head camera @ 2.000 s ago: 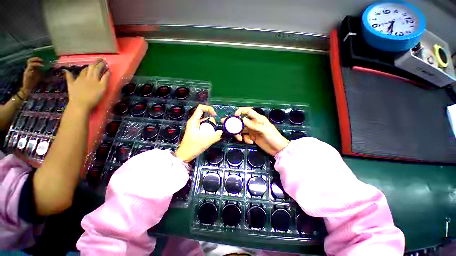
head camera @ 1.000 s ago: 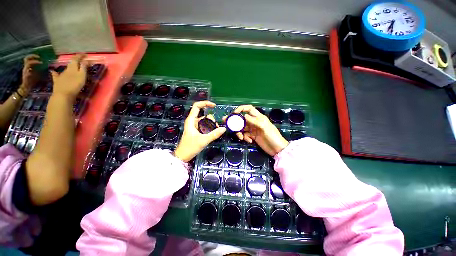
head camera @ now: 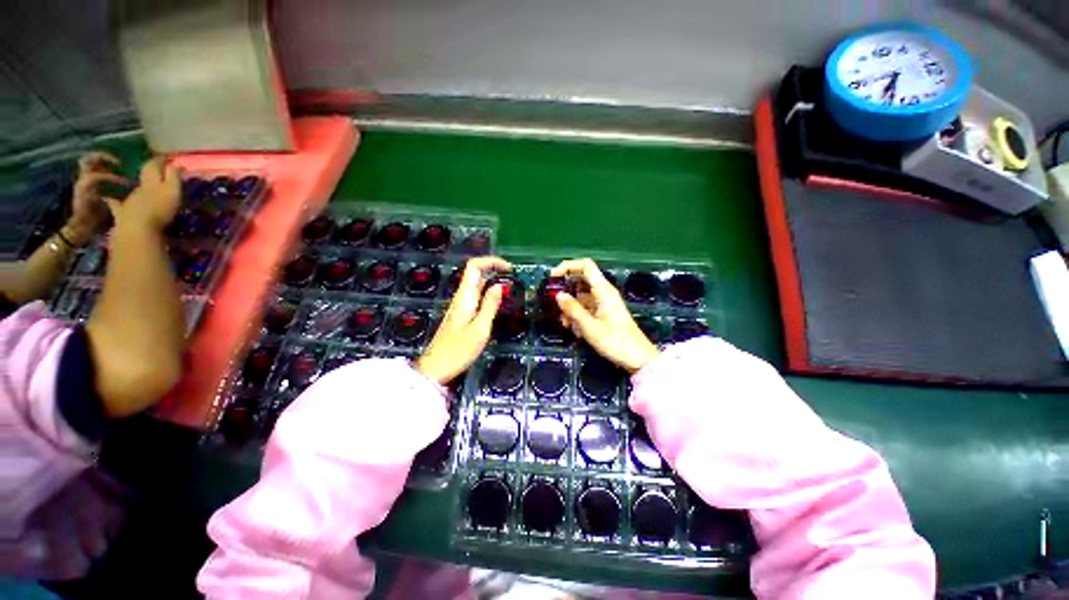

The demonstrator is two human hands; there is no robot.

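Observation:
My left hand (head camera: pixel 465 322) holds a round black watch module (head camera: pixel 505 293) with a small red patch, between thumb and fingers. My right hand (head camera: pixel 601 314) holds another dark disc (head camera: pixel 555 290), also with red on it, just to the right. Both discs are over the upper rows of the clear blister tray (head camera: pixel 461 530). Its lower rows hold several black discs, some reflecting white. The fingers partly cover both discs and the pockets beneath.
A second blister tray (head camera: pixel 366 291) with red-marked discs lies left. Farther left, another person's hands are over a tray on the orange-red mat (head camera: pixel 314 158). At right are a black mat (head camera: pixel 914 281), a blue-rimmed clock (head camera: pixel 898 82) and a small white box (head camera: pixel 991 176).
The discs have turned from showing a white face and a dark face to showing red patches, and both hands are now lower against the tray. The view has shifted slightly.

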